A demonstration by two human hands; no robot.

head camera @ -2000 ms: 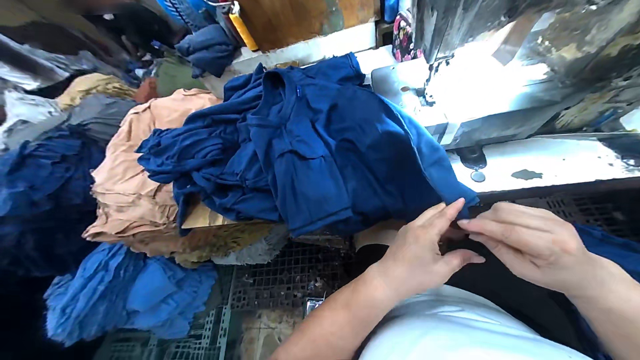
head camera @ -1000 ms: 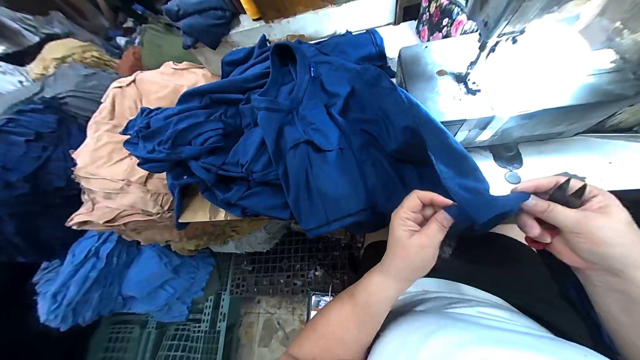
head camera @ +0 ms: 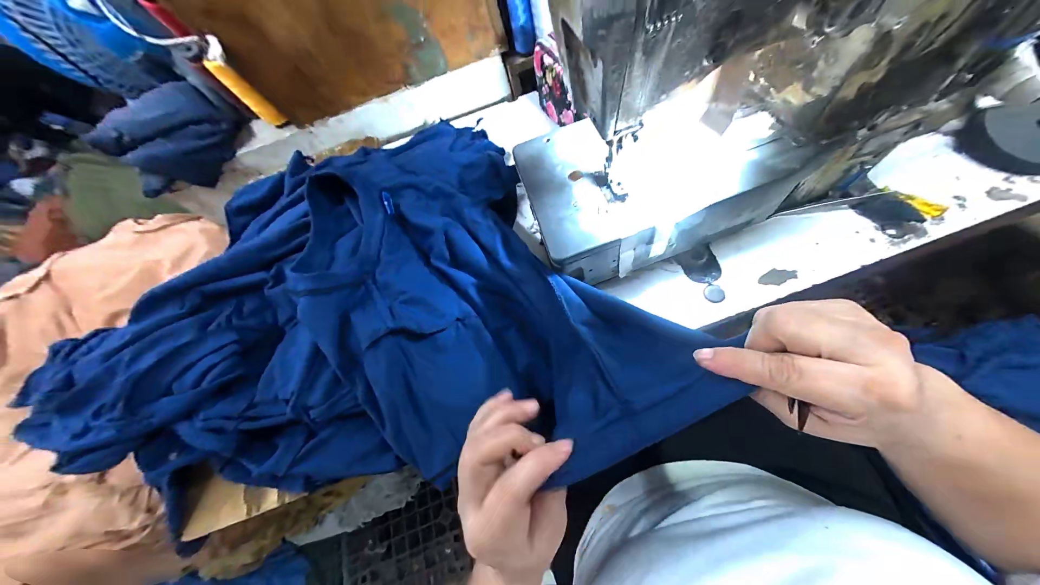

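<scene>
A dark blue knit garment (head camera: 422, 325) with a neck opening and a chest pocket lies over more blue cloth. Its lower edge is stretched between my hands. My right hand (head camera: 837, 374) pinches one corner between thumb and fingers, and dark pointed metal tips, perhaps thread snips, stick out below its palm. My left hand (head camera: 516, 479) holds the hem nearer the body, thumb against the cloth, fingers curled. Just beyond the garment stands a sewing machine, its metal bed (head camera: 569, 187) close to the stretched side.
Peach garments (head camera: 122, 276) are heaped at the left, beside a cardboard piece (head camera: 227, 504) under the blue cloth. The white machine table (head camera: 756, 268) runs to the right. A black plastic crate (head camera: 398, 528) sits below. More blue cloth (head camera: 991, 366) lies at the far right.
My hands have moved apart along the hem, which is now stretched wider between them. The snips-like tips, raised above my right hand a second ago, now point down beneath it. The view has shifted nearer.
</scene>
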